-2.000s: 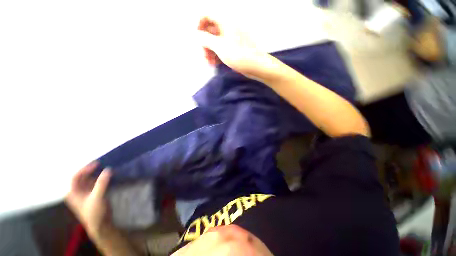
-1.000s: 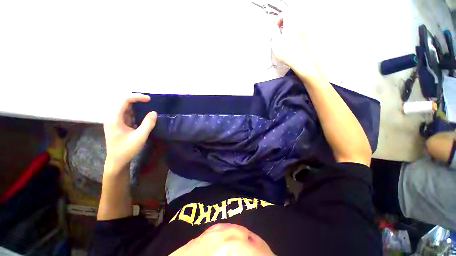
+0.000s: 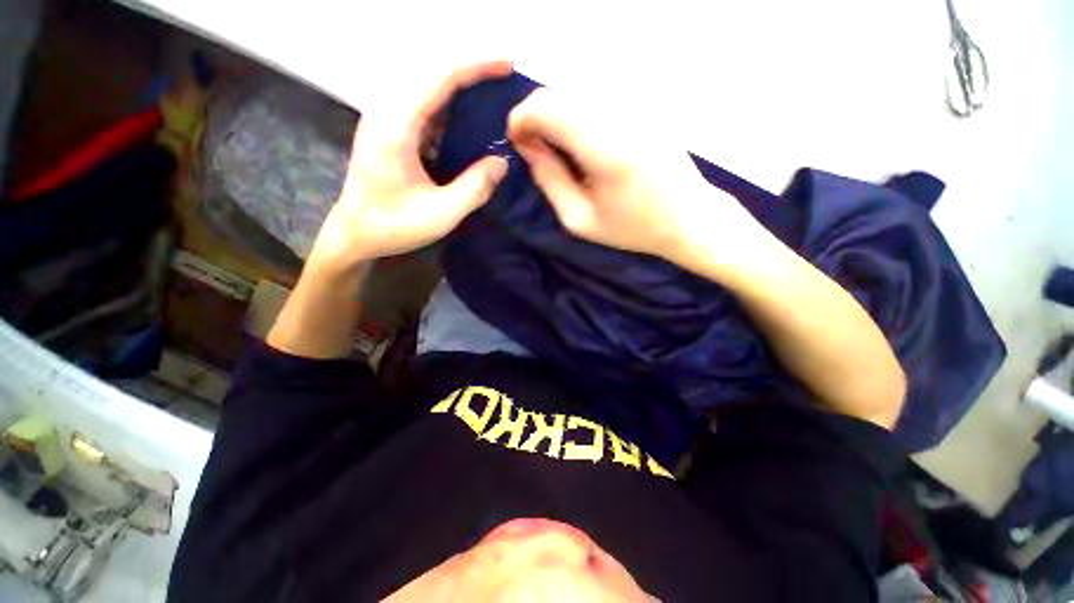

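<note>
A navy, slightly shiny garment (image 3: 612, 295) lies over the white table's edge and my lap, its right part spread on the table. My left hand (image 3: 406, 189) holds its left end between thumb and fingers. My right hand (image 3: 601, 177) is beside it, its fingertips pinched together at the cloth near a short white basting thread (image 3: 499, 146). Whether a needle is in those fingertips is too small to tell.
Silver scissors (image 3: 966, 73) lie on the white table (image 3: 730, 71) at the upper right. A white thread cone (image 3: 1052, 401) is at the right edge. A sewing machine (image 3: 88, 518) is at the lower left. A clear plastic bag (image 3: 265, 159) lies below the table's left side.
My right hand has come down from the upper table to the cloth beside my left hand. The view has turned, the garment is bunched closer, and the other person's arm has left the picture.
</note>
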